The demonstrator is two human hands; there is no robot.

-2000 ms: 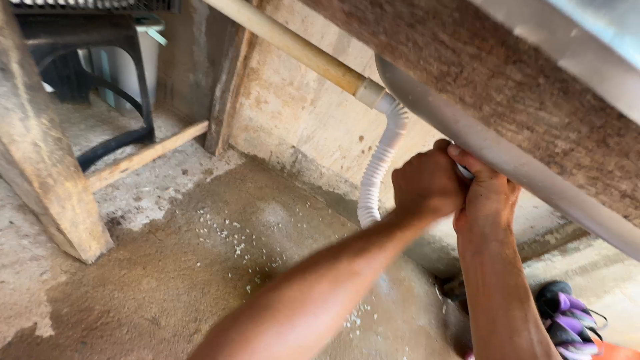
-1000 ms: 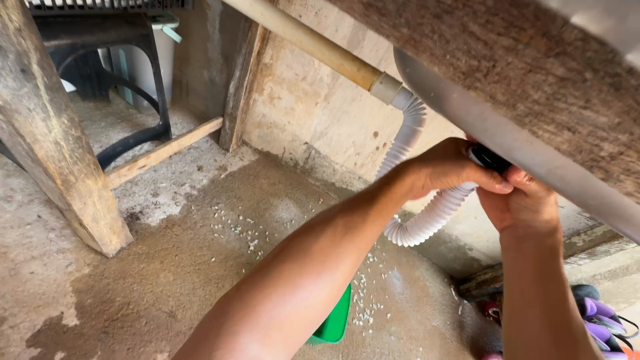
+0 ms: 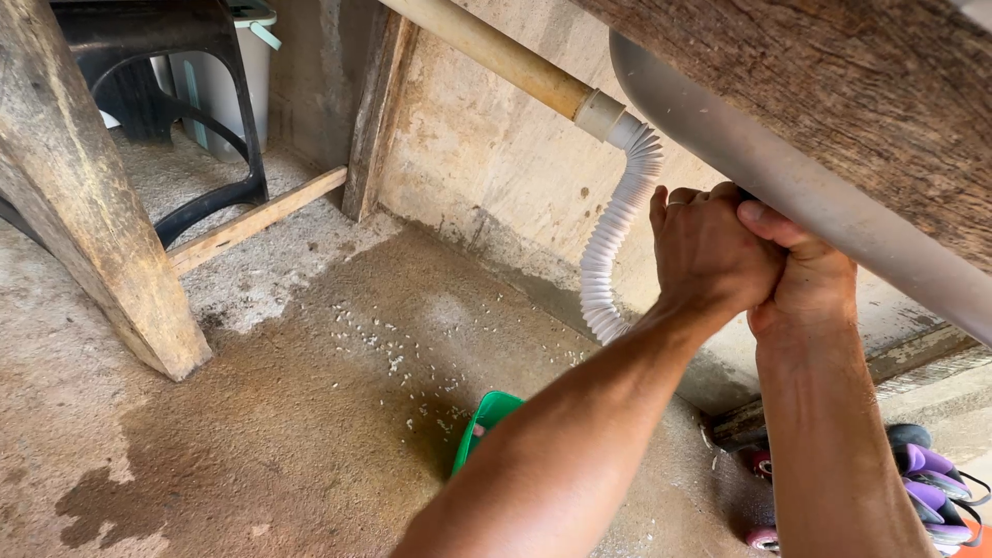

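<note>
My left hand is wrapped around the fitting below the underside of a metal sink basin; the fingers hide most of that fitting. Pressed against it, my right hand grips the same spot from the right, its thumb near a small dark part. A white corrugated drain hose hangs from the collar of a yellowed plastic pipe and curves down behind my left forearm. Its lower end is hidden by the arm.
A green plastic container stands on the wet concrete floor among scattered white grains. A wooden leg, a black plastic stool and a lidded bin are at left. Purple-and-black inline skates lie at lower right. A wooden board edges the basin.
My left hand has moved up from the hose to close around the fitting beside my right hand. The black part seen between the hands a second ago is now mostly covered.
</note>
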